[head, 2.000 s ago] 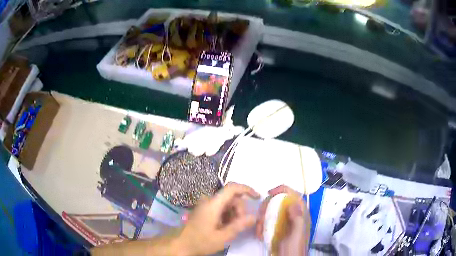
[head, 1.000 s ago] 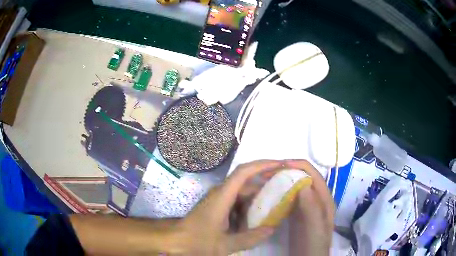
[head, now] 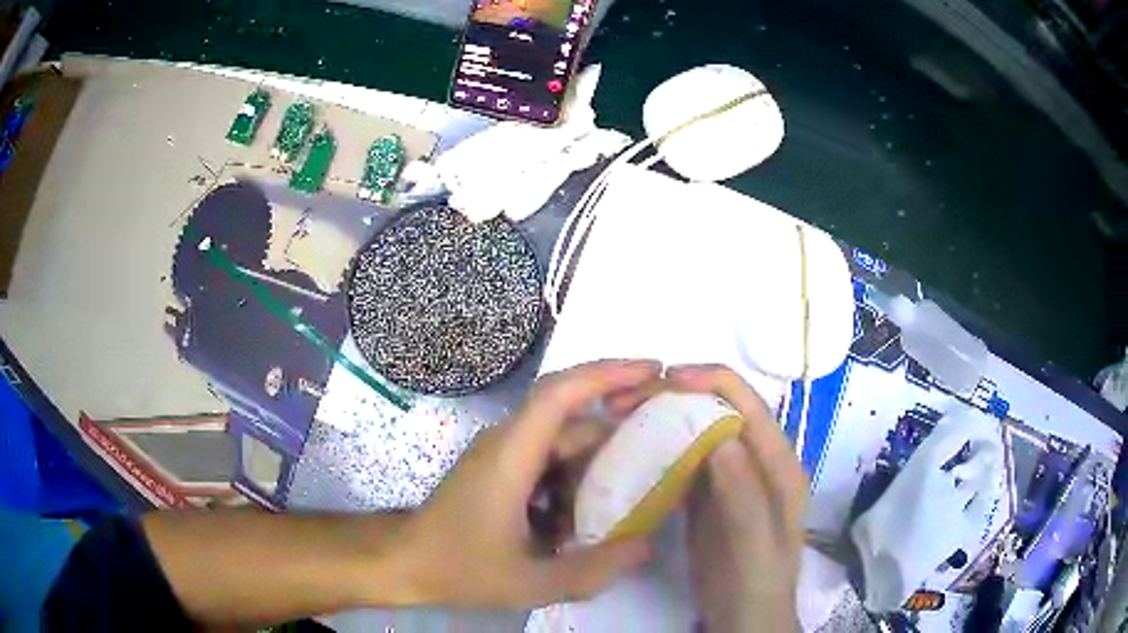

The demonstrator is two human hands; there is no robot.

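A rounded plastic housing, white on one face with a yellow-gold side, is held tilted between my hands at the lower centre. My left hand holds its left side with curled fingers and thumb. My right hand holds its right side, fingers over the top edge. Both hands are bare and slightly blurred. The inside of the housing is hidden. White paper lies beyond and under the hands. Two white oval units with thin gold seams lie past it, one at the upper right and one at the right.
A round dish of tiny silver-grey pieces stands left of the paper. Several green circuit boards, a green strip, crumpled white material and a phone lie beyond. A white bag and tools are at right.
Both hands have come together around the housing, which was upright and partly released by my left hand two seconds ago. The view has tilted down and moved closer to the bench.
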